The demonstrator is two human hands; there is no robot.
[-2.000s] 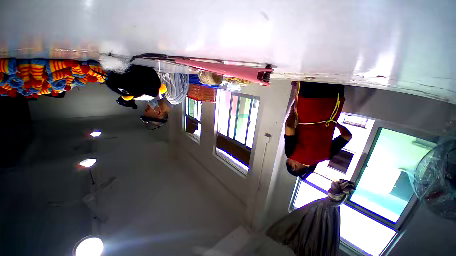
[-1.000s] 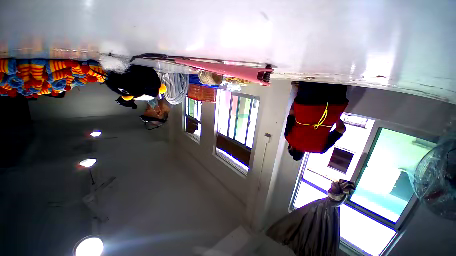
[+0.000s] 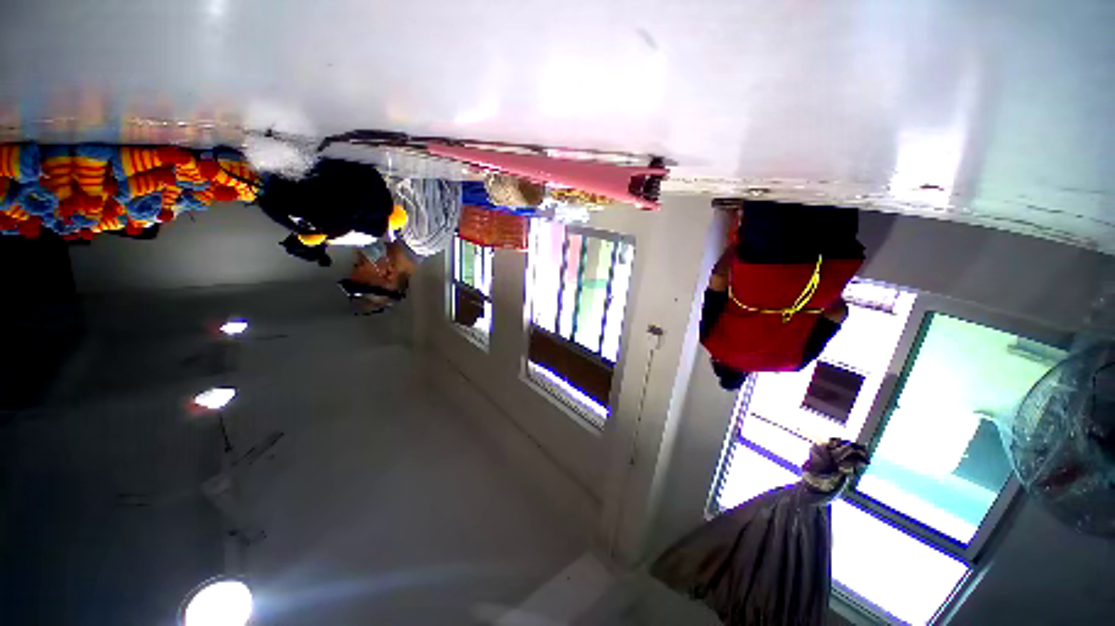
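Observation:
The view is upside down, with the white tabletop (image 3: 489, 73) across the top of the picture. A black plush penguin (image 3: 328, 202) with a white belly and yellow parts lies on the table at the left. Beside it is a pile of knitted toy hats (image 3: 116, 186) striped orange, red, yellow and blue. A pink, slim, long object (image 3: 550, 169) lies on the table right of the penguin; I cannot tell whether it is the snips. Neither of my hands is in view.
A person in red with a yellow tie (image 3: 783, 300) stands across the table at the right. Part of another person (image 3: 382, 272) shows behind the penguin. A tied grey curtain or sack (image 3: 770, 550), windows (image 3: 572, 306), a fan (image 3: 1070, 440) and ceiling lights (image 3: 218, 604) show beyond.
The person in red has turned and bent away, so the face no longer shows, and has shifted slightly to the right. The penguin, hats and pink object have not moved.

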